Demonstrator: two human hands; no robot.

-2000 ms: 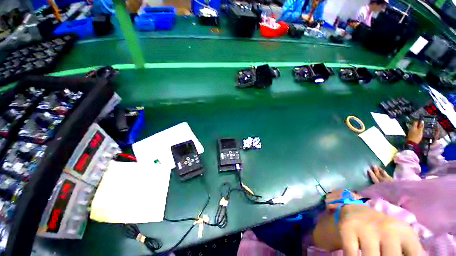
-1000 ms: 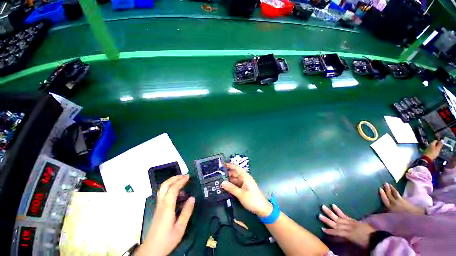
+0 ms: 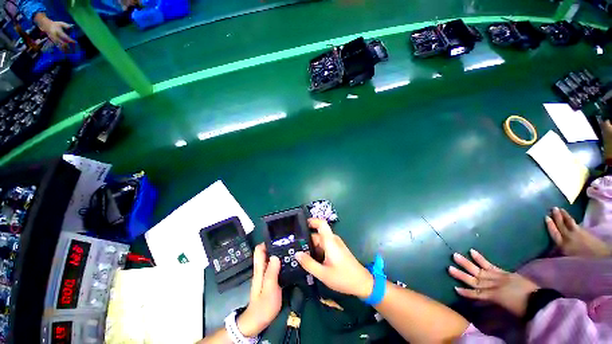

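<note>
A black handheld unit with a small screen above round buttons is between my two hands. Its screen shows a pale mark on dark. My left hand grips its lower left side. My right hand, with a blue wristband, grips its right side, thumb on the buttons. A second handheld unit with a dark screen lies to the left, partly over a white paper sheet. Black leads run below the held unit. A small pale-and-dark part lies just behind my right hand.
Power supplies with red digits, a yellowish sheet and a blue bin are at left. Open housings line the belt. A tape ring lies at right. Another person's hands rest on the bench at right.
My hands have come into view and taken hold of the right-hand unit; my left hand moved onto it from the other unit. The view has shifted and tilted.
</note>
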